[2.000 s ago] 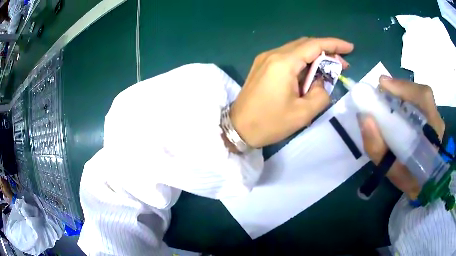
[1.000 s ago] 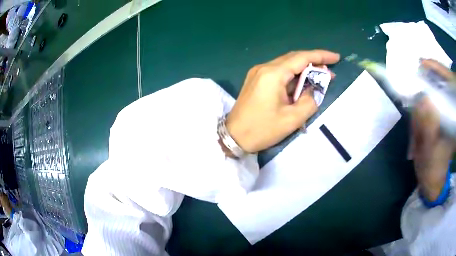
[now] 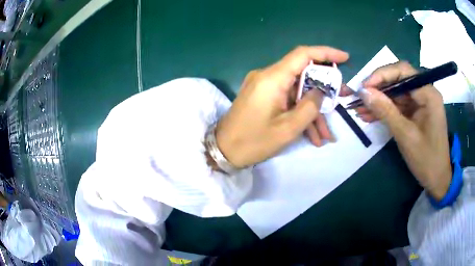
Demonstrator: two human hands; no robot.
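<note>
My left hand [image 3: 276, 106] holds a small watch housing [image 3: 321, 83] between its fingers. The housing has a pale pinkish-white rim, and its silvery-dark insides face up. My right hand [image 3: 411, 111] holds a slim dark pen-like tool [image 3: 419, 79], perhaps tweezers, with its thin tip pointing left, just right of the housing. I cannot tell if the tip touches anything. A black adhesive bar [image 3: 354, 126] lies on a long white backing strip [image 3: 304, 182] under my hands. The fingers hide part of the strip.
White wiping paper [image 3: 447, 52] lies at the right, with clear smears beside it. Clear blister trays [image 3: 42, 124] are at the far left. A pale rail [image 3: 78, 28] curves along the upper left. Another person's white sleeve [image 3: 31, 231] shows at the lower left.
The glue syringe has left my right hand and is out of view. My right hand has come back left and now holds the dark tool. The housing stays in my left hand, tilted differently.
</note>
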